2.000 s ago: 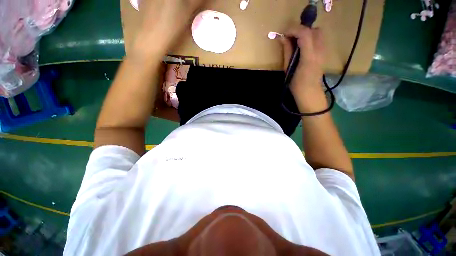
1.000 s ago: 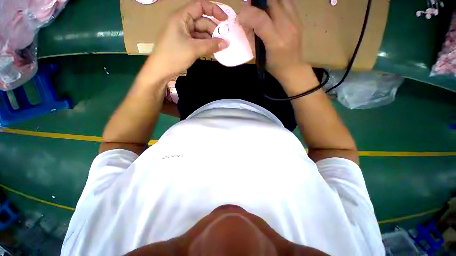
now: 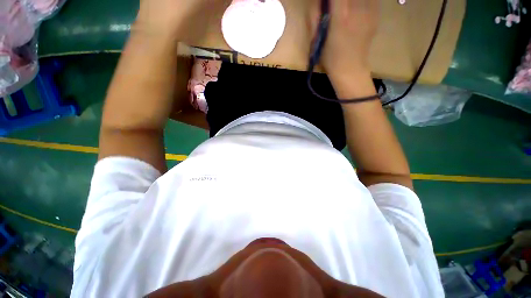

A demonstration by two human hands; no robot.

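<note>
A pale, near-white round plastic disc [image 3: 254,29] lies on the brown cardboard sheet [image 3: 407,46], between my two hands, and neither hand touches it. My left hand [image 3: 181,16] is at the top edge, blurred and cut off, so its fingers are hidden. My right hand [image 3: 351,32] is right of the disc, also blurred and partly cut off at the top. It holds the black handle of the soldering iron [image 3: 319,41]; the tip is out of view. The black cord [image 3: 428,55] loops round my right wrist.
An open box with pink pieces [image 3: 201,87] is by my lap under the bench edge. Bags of pink parts stand at the far left [image 3: 17,41] and far right [image 3: 522,75]. Small pink fittings [image 3: 510,16] lie at top right. A crumpled clear bag [image 3: 428,105] hangs at the bench edge.
The disc held up in both hands a second ago now lies on the cardboard. My left hand has let go and moved up and left. My right hand has moved right with the iron.
</note>
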